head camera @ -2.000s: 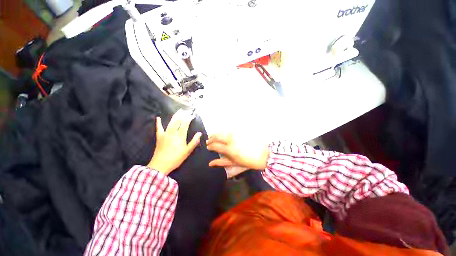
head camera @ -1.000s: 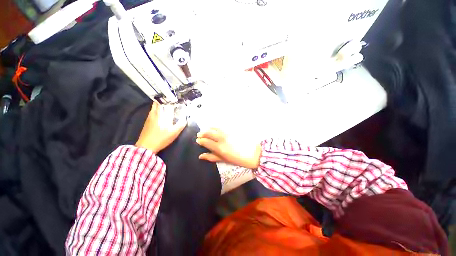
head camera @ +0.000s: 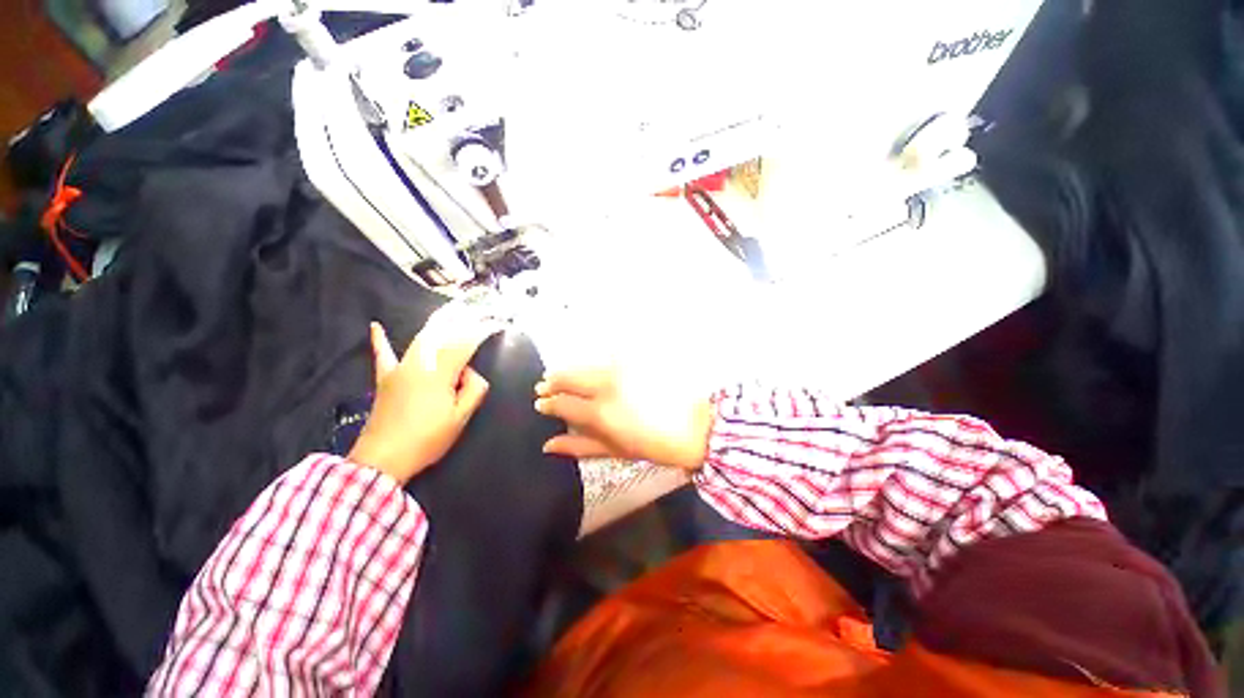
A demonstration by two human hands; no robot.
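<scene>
A black garment [head camera: 205, 314] covers the left side and hangs over the front edge. The white sewing machine [head camera: 600, 123] stands above it, its presser foot area [head camera: 505, 259] at the lower left end. My left hand [head camera: 423, 389] lies on the cloth just below the presser foot, thumb bent and fingers toward the needle; glare blurs its fingertips. My right hand [head camera: 621, 416] is at the cloth's right edge, fingertips touching or nearly touching it; whether it pinches the cloth I cannot tell.
The white machine bed [head camera: 928, 286] extends to the right, with a printed scale near its front edge. Red-and-dark snips [head camera: 719, 221] lie under the machine arm. An orange-red cord [head camera: 60, 207] is at far left. Dark cloth [head camera: 1160, 246] hangs at the right.
Compared with one second ago, my left hand has moved down a little from the presser foot, its thumb now apart. A small mark on the cloth now shows beside it. My right hand is nearly unchanged.
</scene>
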